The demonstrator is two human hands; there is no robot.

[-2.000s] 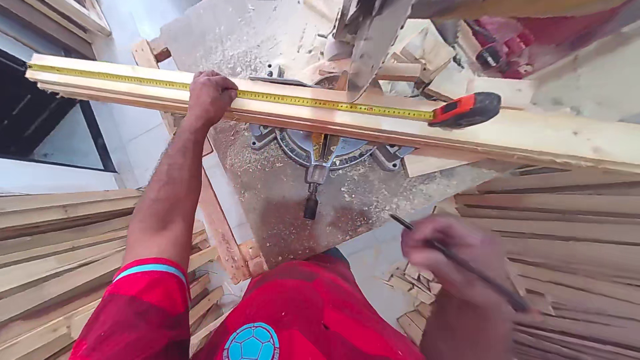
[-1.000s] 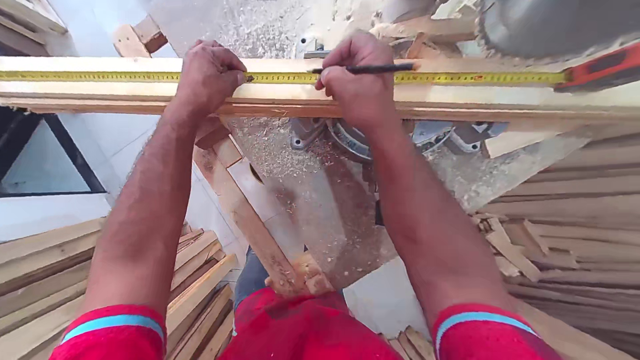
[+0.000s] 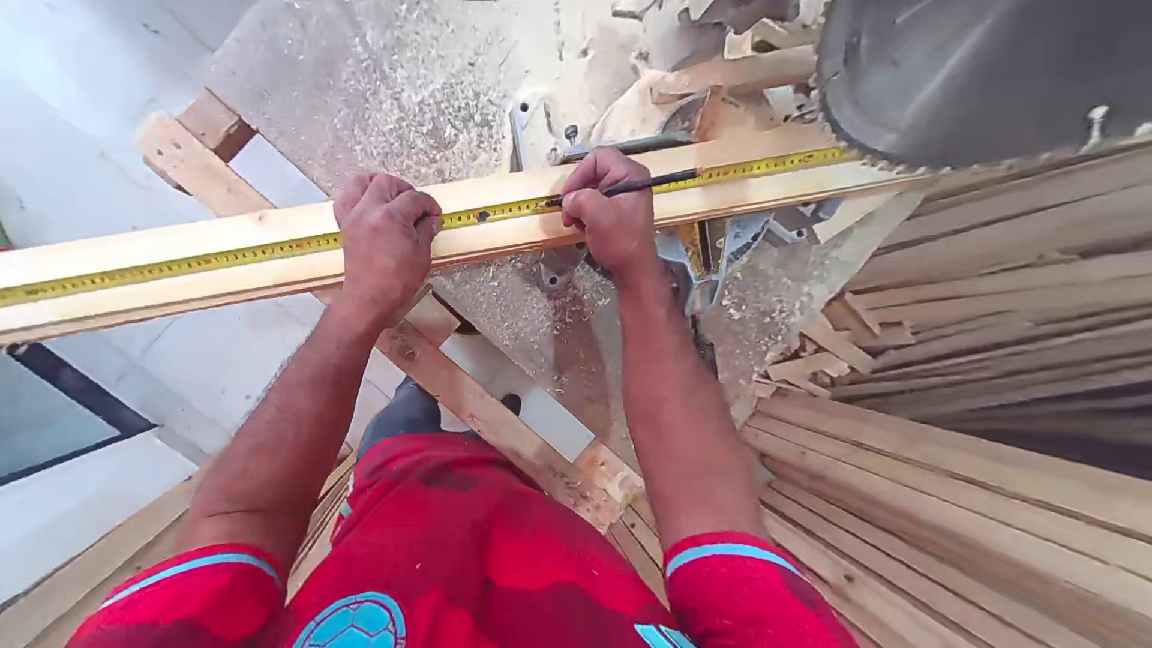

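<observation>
A yellow tape measure blade (image 3: 180,267) lies stretched along a pale wooden board (image 3: 499,193), which crosses the view over the base of a miter saw (image 3: 706,261). My left hand (image 3: 387,238) grips the board and tape, its fingers bent over the board's face. To its right, my right hand (image 3: 612,207) holds a dark pencil (image 3: 652,183), tip pointing left at the tape's lower numbers. The tape's case is hidden; the toothed circular saw blade (image 3: 963,81) covers that part at upper right.
Stacked wooden planks (image 3: 1008,297) fill the right side, with small offcuts (image 3: 837,346) beside them. More planks (image 3: 99,571) lie at lower left. A wooden frame (image 3: 486,414) runs below the board. Sawdust (image 3: 414,90) covers the surface behind it.
My right hand, off the board two seconds ago, came onto the tape with the pencil and stays there. My left hand remains on the board. The view has shifted and tilted.
</observation>
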